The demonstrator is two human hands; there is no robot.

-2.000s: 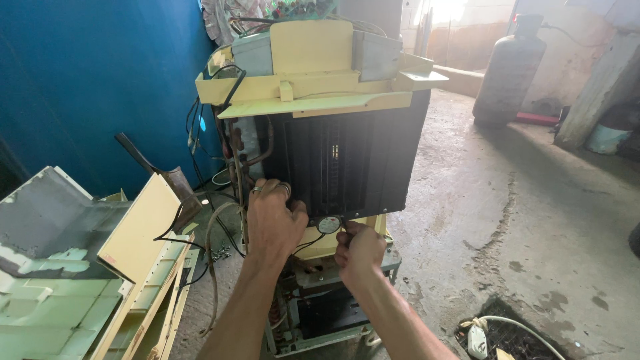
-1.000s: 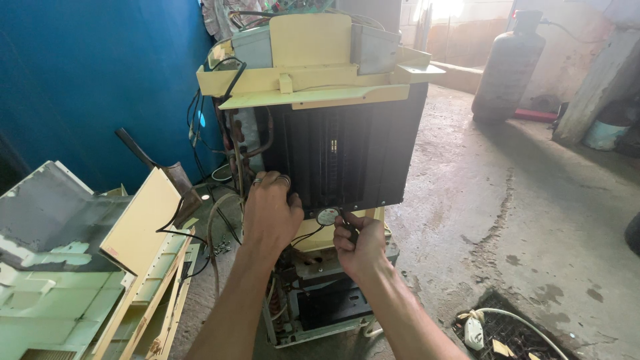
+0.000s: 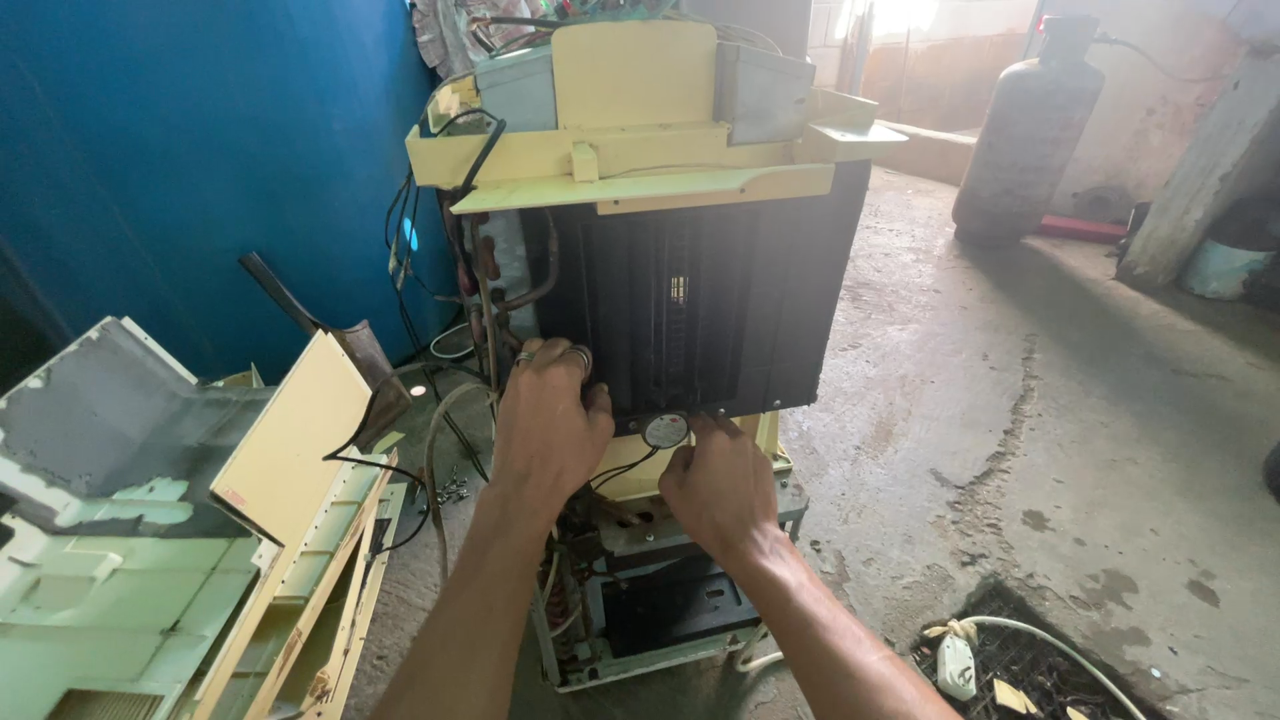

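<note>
A black metal panel (image 3: 720, 300) stands upright in the middle, under a pale yellow plastic frame (image 3: 640, 155). My left hand (image 3: 552, 415), a ring on one finger, is at the panel's lower left edge, beside copper pipes (image 3: 488, 310); its fingertips are partly hidden, so its grip cannot be told. At the panel's bottom edge my right hand (image 3: 722, 475) touches near the screws, just right of a small round motor (image 3: 665, 431) with two dark wires. Whether it holds anything is hidden. Below both hands is a metal chassis (image 3: 650, 660) with a black part inside.
Pale yellow and grey plastic casing parts (image 3: 300, 440) lean at the left, near a shovel (image 3: 375, 375). A blue tank or wall (image 3: 200, 170) rises behind. A gas cylinder (image 3: 1030, 145) stands at the back right. A white power socket (image 3: 956, 665) with its cable lies over a floor grate.
My right hand has shifted slightly on the panel's bottom edge; the dark thing seen at its fingers one second ago no longer shows. My left hand stays at the lower left edge.
</note>
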